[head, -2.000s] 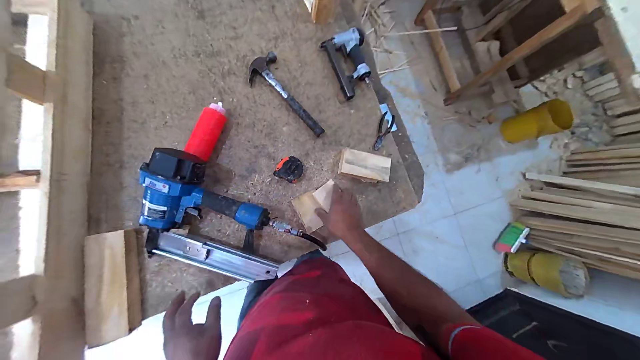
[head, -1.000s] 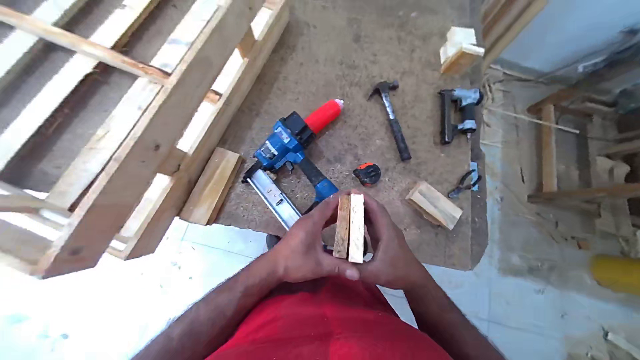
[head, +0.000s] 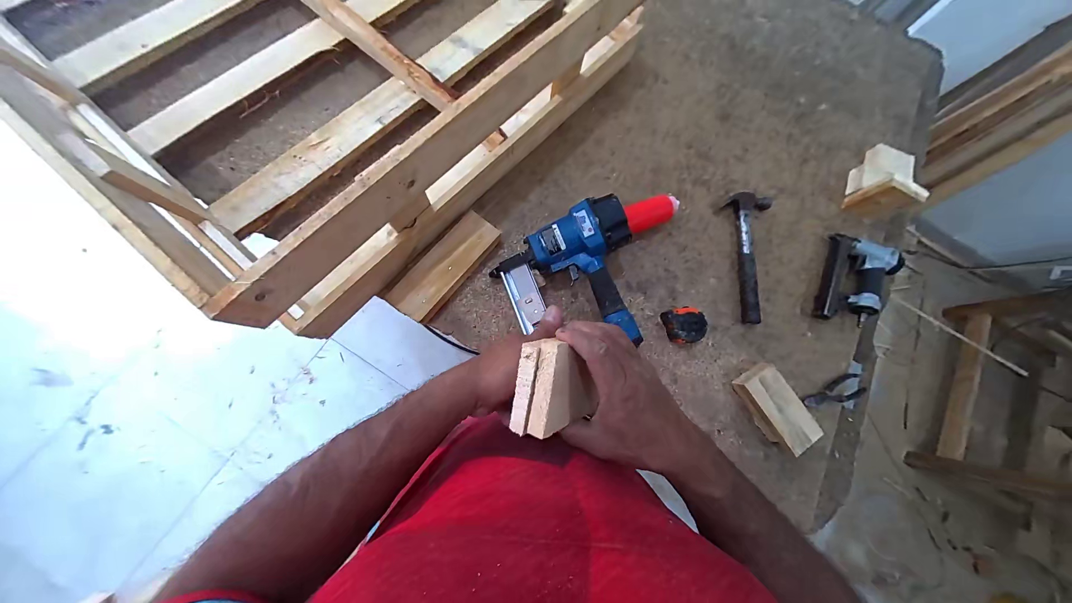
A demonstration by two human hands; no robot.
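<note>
Two short wood blocks (head: 548,389) are pressed face to face between my hands, just in front of my red shirt. My left hand (head: 502,368) grips them from the left, its fingers mostly hidden behind the wood. On the right side, my right hand (head: 620,398) wraps around the same blocks. Just beyond the hands lies a blue pneumatic coil nailer (head: 578,239) with a red part at one end. A black and orange tape measure (head: 684,324) and a claw hammer (head: 748,255) lie to the right of it.
A slatted wooden frame (head: 402,180) stands at the upper left, with a board (head: 448,268) beside it. To the right lie a smaller air nailer (head: 858,276), pliers (head: 835,390) and a stacked pair of wood blocks (head: 779,408). More blocks (head: 885,180) sit at the upper right.
Two seconds ago my left hand was empty with fingers spread, and my right hand was at wood pieces on the worktop. Both hands now hold blocks together, tilted differently than one second ago.
</note>
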